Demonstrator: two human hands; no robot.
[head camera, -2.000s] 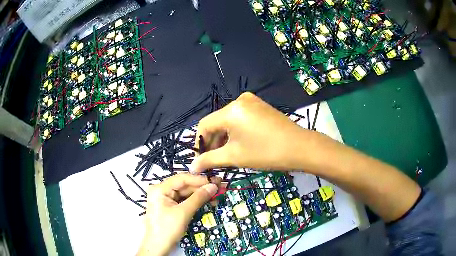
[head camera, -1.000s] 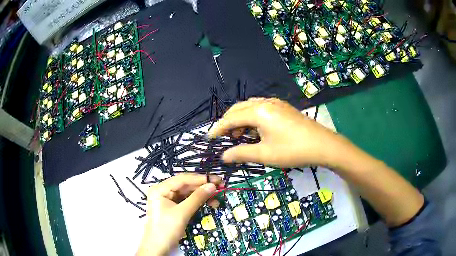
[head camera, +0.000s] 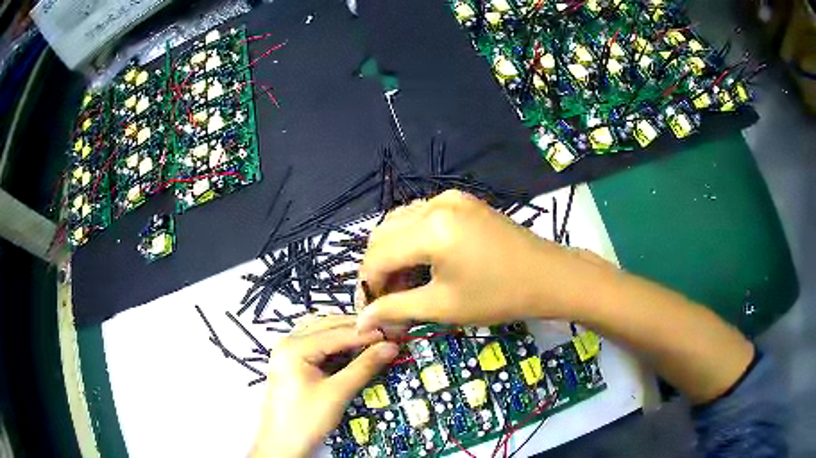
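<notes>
A green board panel (head camera: 474, 391) crowded with yellow-topped parts lies on the white sheet at lower centre. My left hand (head camera: 318, 380) is at its upper left corner, thumb and finger pinched on a red lead wire (head camera: 410, 339). My right hand (head camera: 461, 259) is just above, its fingertips touching those of my left hand and pinching a black sleeve (head camera: 366, 290), mostly hidden by the fingers. A loose pile of black sleeves (head camera: 300, 273) lies behind and left of the hands.
Waiting panels lie on the black mat (head camera: 322, 107) at left (head camera: 208, 116) and right (head camera: 608, 67). A single board unit (head camera: 157, 240) sits near the left panels. A green-ended thin tool (head camera: 379, 75) lies at the mat's middle. The green bench top (head camera: 698, 215) shows at right.
My right hand moved from over the sleeve pile back to my left hand's fingertips, now with a sleeve in its pinch. My left hand stayed nearly in place at the panel's corner.
</notes>
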